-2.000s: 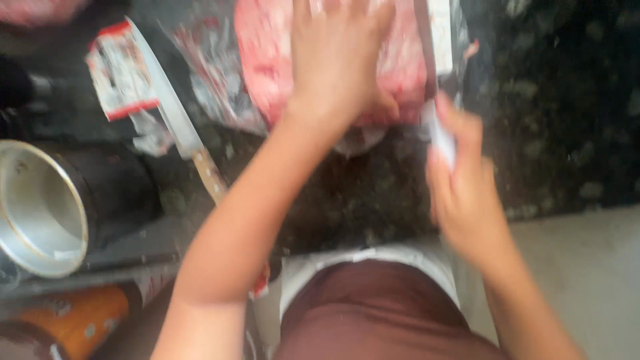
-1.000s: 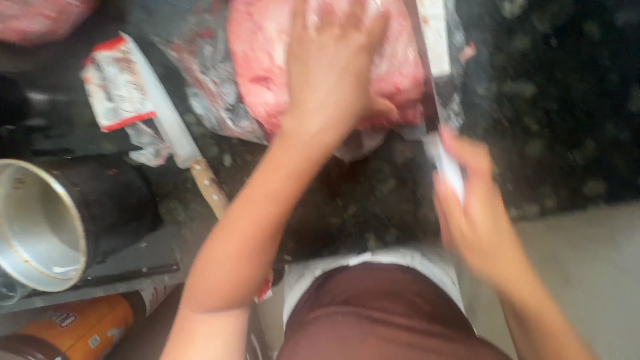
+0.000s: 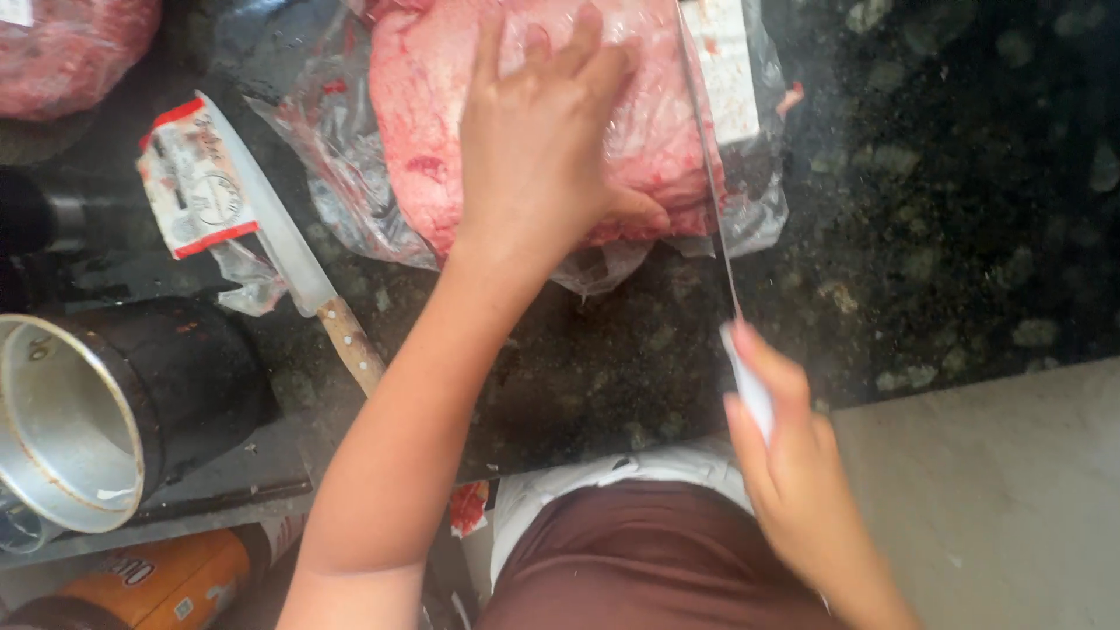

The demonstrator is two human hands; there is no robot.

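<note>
A large slab of raw meat (image 3: pixel 420 166) lies on opened clear plastic wrap (image 3: pixel 350 201) on the dark stone counter. My left hand (image 3: pixel 542 140) presses flat on top of it with the fingers spread. My right hand (image 3: pixel 787 420) is closed around the white handle of a long knife (image 3: pixel 719 201). Its blade runs along the right side of the meat, edge-on to the view; how deep it sits cannot be told. A white label (image 3: pixel 731 79) lies right of the blade. At the left rests a second knife with a wooden handle (image 3: pixel 348 341), beside a torn red-and-white wrapper (image 3: pixel 197 184).
A dark pot with a metallic inside (image 3: pixel 79 420) lies on its side at the left. Another piece of wrapped meat (image 3: pixel 79 61) is at the upper left. An orange container (image 3: pixel 166 582) shows below the counter. The counter's front edge (image 3: pixel 980 385) runs near my body.
My right hand and its knife have shifted a little toward me since the earliest frame. My left hand stays spread on the meat.
</note>
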